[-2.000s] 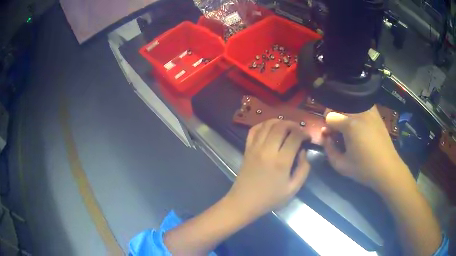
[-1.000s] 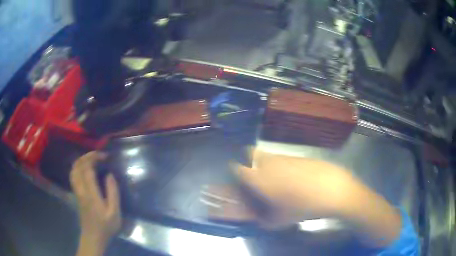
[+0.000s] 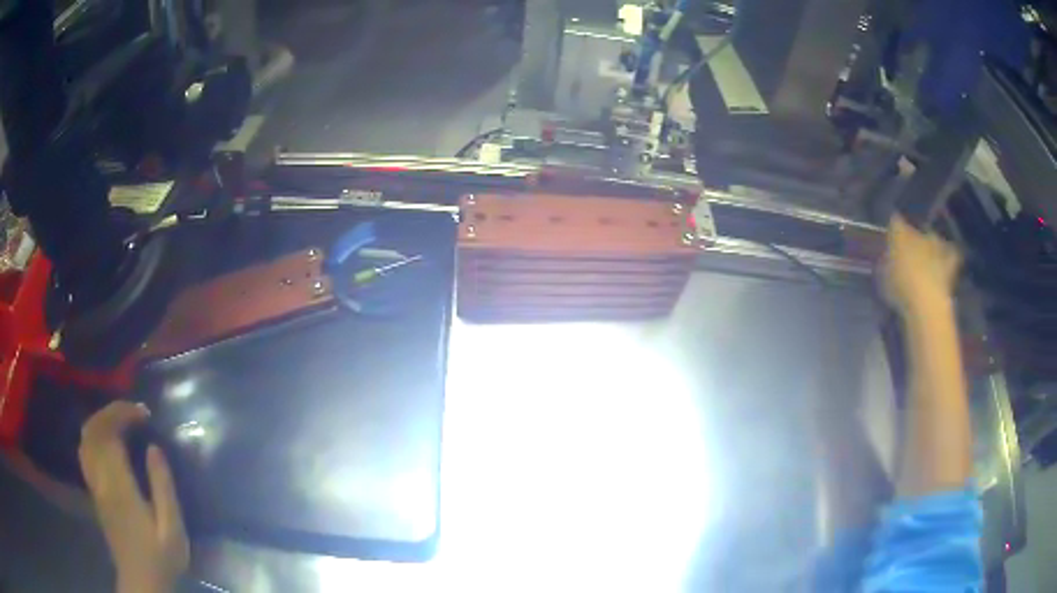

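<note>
My right hand (image 3: 921,269) is stretched out at the far right, over the end of the conveyor rail (image 3: 800,220); it is blurred and what its fingers touch cannot be made out. My left hand (image 3: 133,492) rests at the left edge of the black work pad (image 3: 336,440), thumb and fingers apart, holding nothing visible. A reddish-brown carrier plate (image 3: 238,304) lies at the back left of the pad, its left end near the microscope. A plate stack (image 3: 574,257) stands right of the pad, beside the rail.
The black microscope (image 3: 52,162) stands at the far left, with a red bin (image 3: 23,319) beside it. A blue round holder (image 3: 369,278) with a thin tool lies between the plate and the stack. Machine parts (image 3: 649,127) stand behind the rail. The metal benchtop (image 3: 580,463) glares brightly.
The view has swung right. My right hand has moved from above the pad, where a plate showed beside it, to the far right. My left hand remains at the pad's left edge.
</note>
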